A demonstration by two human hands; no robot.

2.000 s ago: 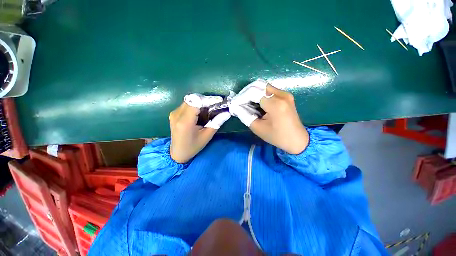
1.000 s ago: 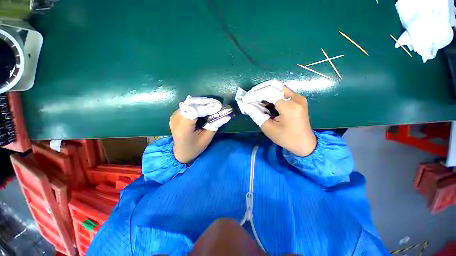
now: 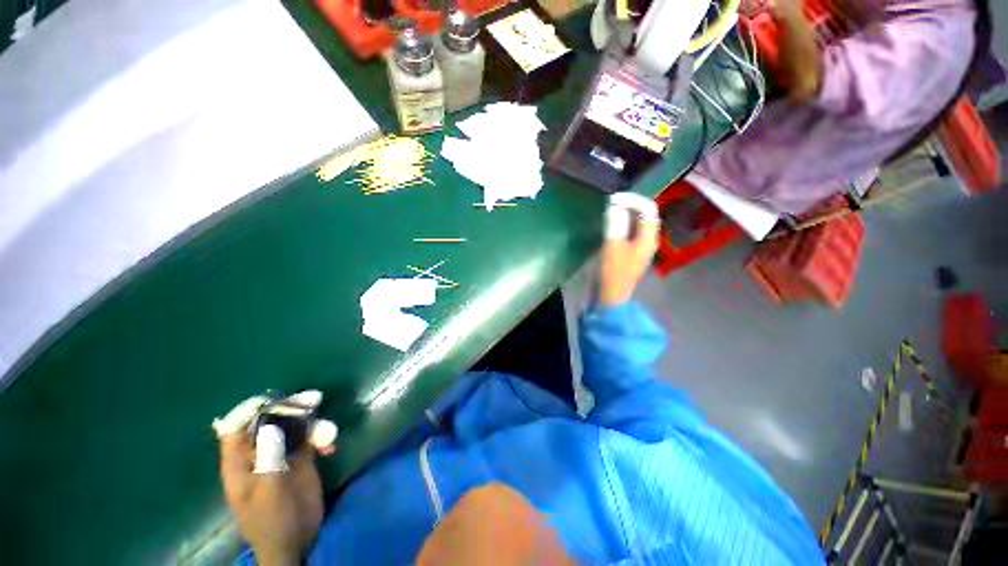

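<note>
My left hand (image 3: pixel 273 470), with white finger cots on its fingertips, is over the bench's front edge at the lower left and grips a small dark part (image 3: pixel 290 423), mostly hidden between the fingers. My right hand (image 3: pixel 628 249) is stretched out to the right near the black box; its fingertips are in white cots and curled, and I cannot tell whether they hold anything. A white wipe (image 3: pixel 396 310) lies flat on the green bench (image 3: pixel 238 299). Loose toothpicks (image 3: pixel 440 240) lie beyond it.
Crumpled wipes (image 3: pixel 497 153), a toothpick pile (image 3: pixel 387 166) and two bottles (image 3: pixel 417 88) stand along the bench. The black box (image 3: pixel 619 127) is at its right edge. A white sheet (image 3: pixel 144 144) covers the far left. A person in pink (image 3: pixel 873 100) sits beyond; red crates (image 3: pixel 812 260) are below.
The view has turned to the right. My hands have moved far apart, my right hand out to the right. The wipe held in it before is no longer there; a wipe now lies on the bench.
</note>
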